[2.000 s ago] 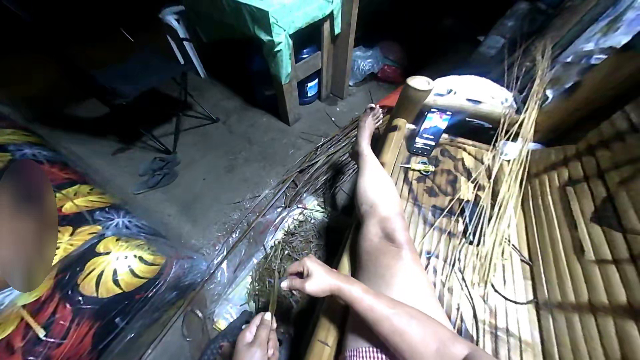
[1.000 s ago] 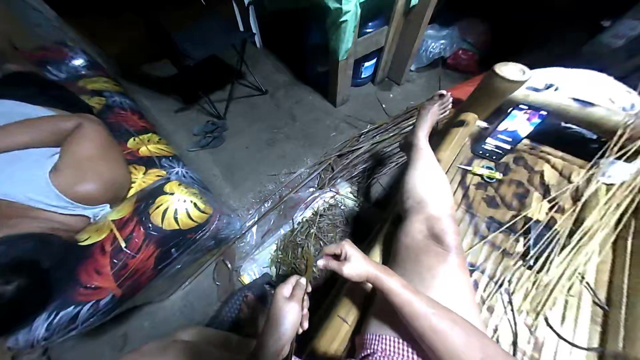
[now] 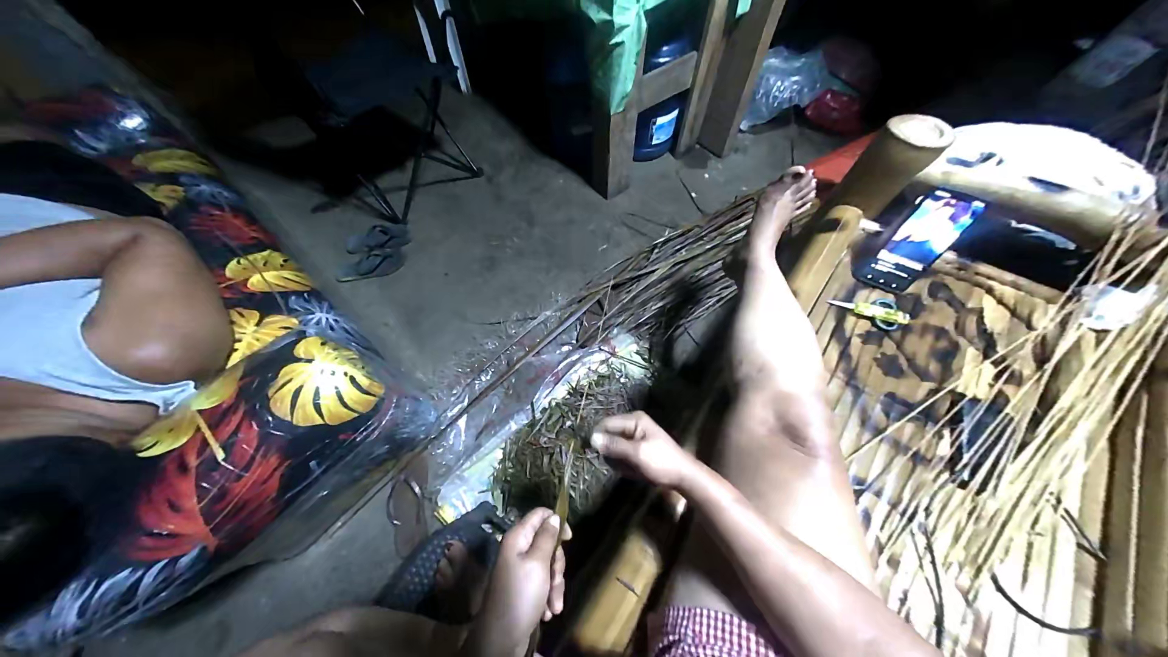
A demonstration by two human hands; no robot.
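My left hand, low in the middle of the view, is closed on a thin green-brown plant strip that points up from between thumb and fingers. Just above and to the right is my right hand, fingers curled near the strip's upper end; whether it pinches anything cannot be told. Behind both hands lies a heap of plant scraps on plastic sheeting. Long pale stalks are spread over the bamboo bench to my right. A bundle of darker stalks lies on the floor by my outstretched leg.
Yellow-handled scissors and a lit phone rest on the bamboo bench. A person lies on a leaf-patterned mattress at left. Slippers, a folding stand and a wooden table leg stand or lie beyond.
The view has swung left, bringing more of the lying person into sight. My right hand has moved a little away from my left hand.
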